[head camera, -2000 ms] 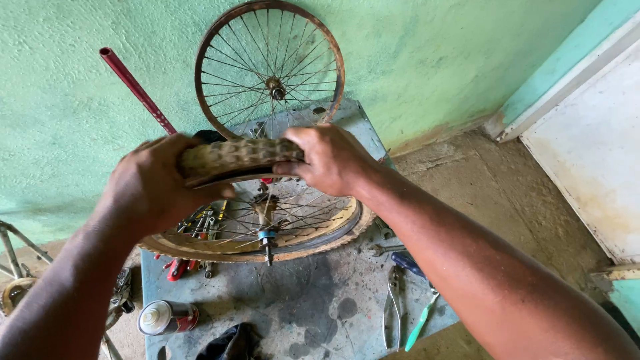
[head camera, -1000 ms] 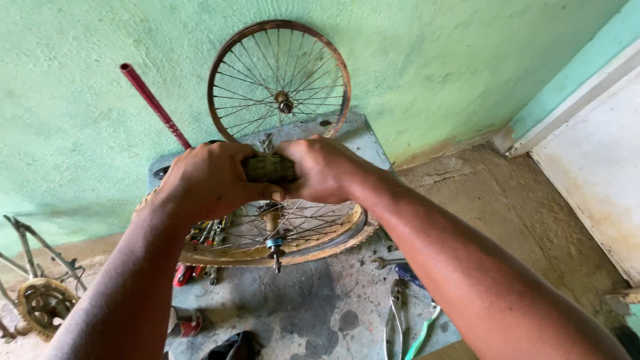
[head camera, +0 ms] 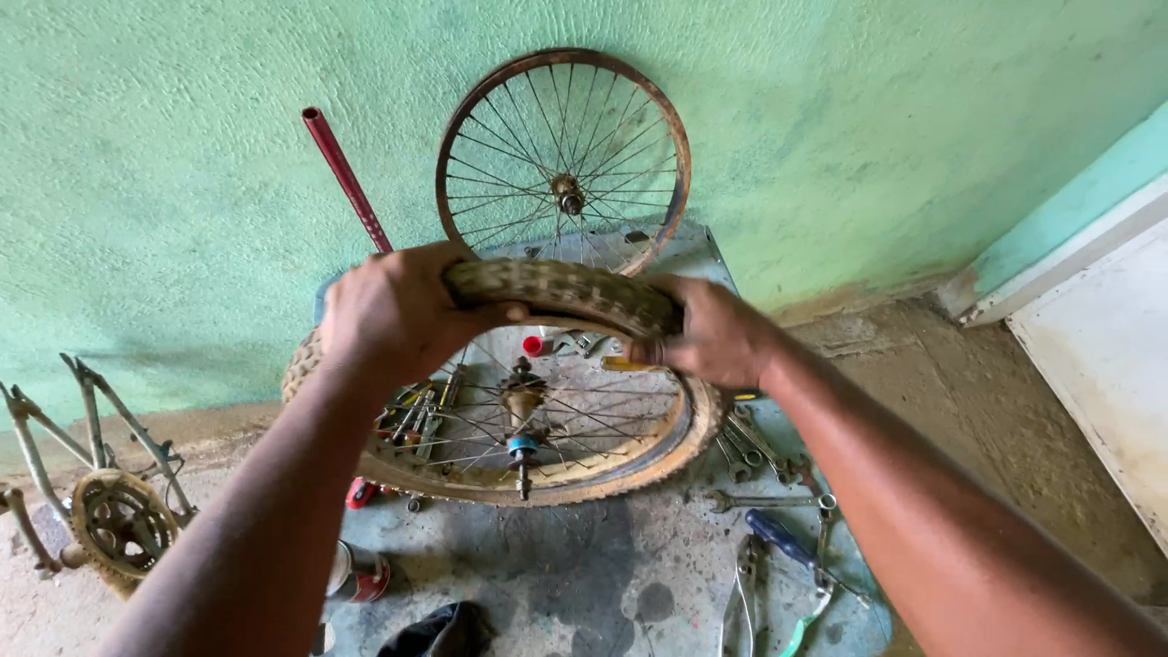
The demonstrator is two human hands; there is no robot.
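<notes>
A bicycle wheel with a spoked rim and a threaded axle through its hub (head camera: 523, 401) is held tilted over the table, its near edge low. A knobby bicycle tire (head camera: 566, 285) runs around it. My left hand (head camera: 401, 315) grips the tire's far side at the left, with the thumb along its inner edge. My right hand (head camera: 716, 333) grips the same stretch at the right. Between the hands the tire arches up. Along the near side the tire lies around the rim (head camera: 584, 479). Whether the bead sits in the rim under my hands is hidden.
A rusty bare wheel (head camera: 677, 119) leans on the green wall beside a red tube (head camera: 347, 178). The table (head camera: 547, 566) bears wrenches (head camera: 771, 501), a blue-handled screwdriver (head camera: 780, 538), pliers (head camera: 746, 575), a can (head camera: 370, 579) and a black cloth (head camera: 438, 631). A bicycle frame with chainring (head camera: 123, 520) stands at left.
My hands were close together on the tire one second ago and are now farther apart along it. More of the tire shows between them.
</notes>
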